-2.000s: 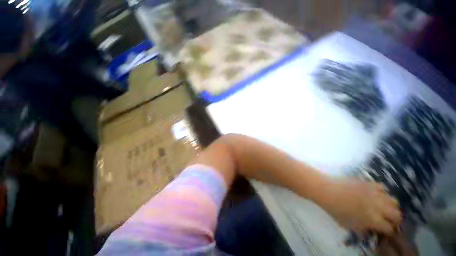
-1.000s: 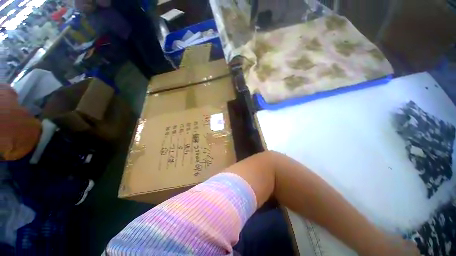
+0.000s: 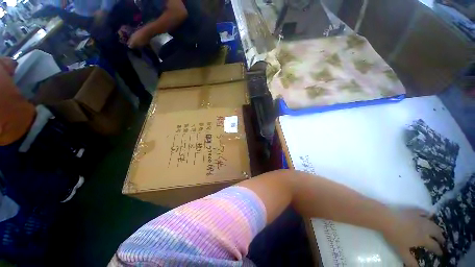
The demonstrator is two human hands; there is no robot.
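Observation:
A black-and-white print piece point(image 3: 433, 156) lies crinkled on the white table point(image 3: 344, 151) at the right. More black-and-white print fabric point(image 3: 458, 221) lies nearer, running to the right edge of the picture. My left hand point(image 3: 416, 233) rests on this nearer fabric with its fingers spread; whether it grips any of it is unclear. My left arm reaches across the table's near left part. My right hand is not in view.
A large brown carton point(image 3: 195, 133) with handwriting stands left of the table. A blotched cloth point(image 3: 333, 70) lies over a blue tray point(image 3: 341, 107) behind. Other people point(image 3: 166, 26) are at the upper left and left edge. An open carton point(image 3: 86, 94) stands at left.
The view has swung left from two seconds ago, then tipped up slightly. My left hand shows more fully than a second ago, with spread fingers. A person's arms have come into view at upper left.

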